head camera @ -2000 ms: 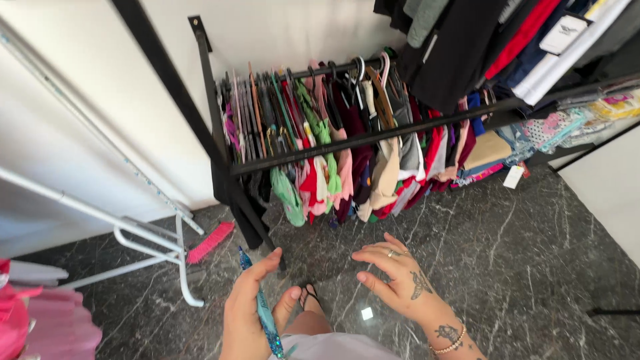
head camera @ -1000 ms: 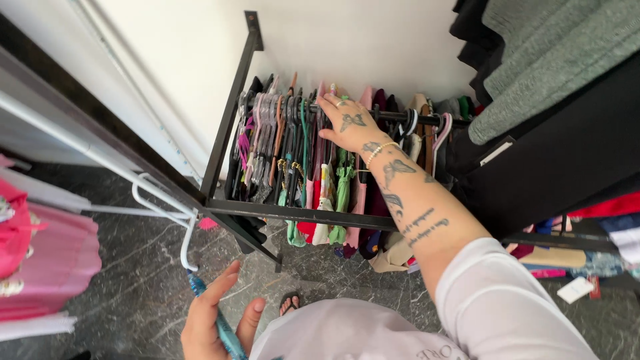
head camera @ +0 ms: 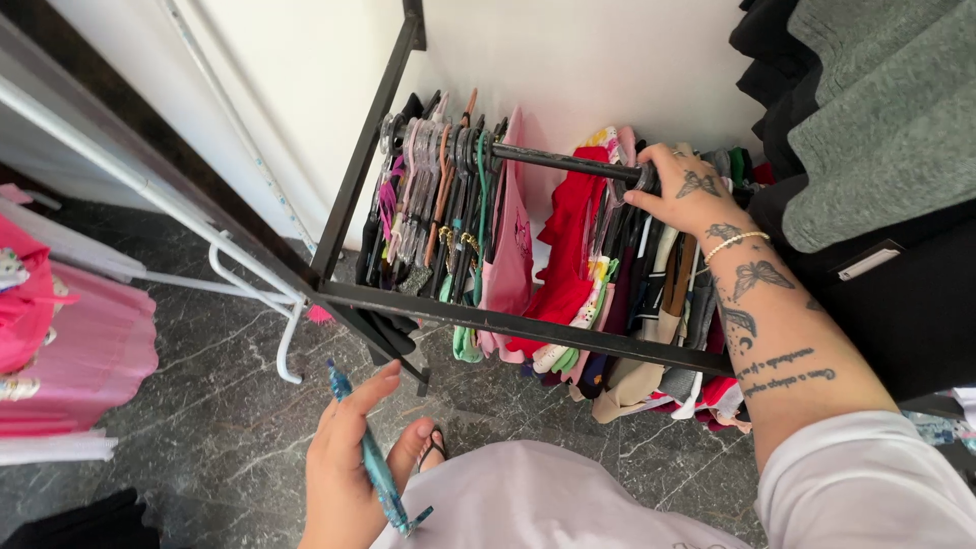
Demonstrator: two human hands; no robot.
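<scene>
My left hand (head camera: 352, 450) holds a glittery blue pen (head camera: 374, 457) between thumb and fingers, low in front of my body. My right hand (head camera: 681, 187) is at the black hanging rail (head camera: 564, 160), its thumb and fingers around the hanger hooks (head camera: 646, 179) on the right part of the rail. Small clothes hang on both sides of a gap. Left of it are clear, pink and black hangers (head camera: 427, 183) and a pink garment (head camera: 507, 267); right of it hangs a red ruffled garment (head camera: 568, 252), close to my right hand. Whether my fingers press on the hooks is unclear.
A black metal frame bar (head camera: 518, 328) runs in front of the clothes. At left stand a white metal rack (head camera: 282, 328) and pink dresses (head camera: 91, 335). Grey and black garments (head camera: 884, 114) hang at upper right. Black cloth (head camera: 84, 526) lies at lower left on the dark marble-look floor (head camera: 221, 427).
My right hand has moved right along the rail, and a gap has opened between the hanging clothes. My left hand still holds the pen. The view has come closer to the rail.
</scene>
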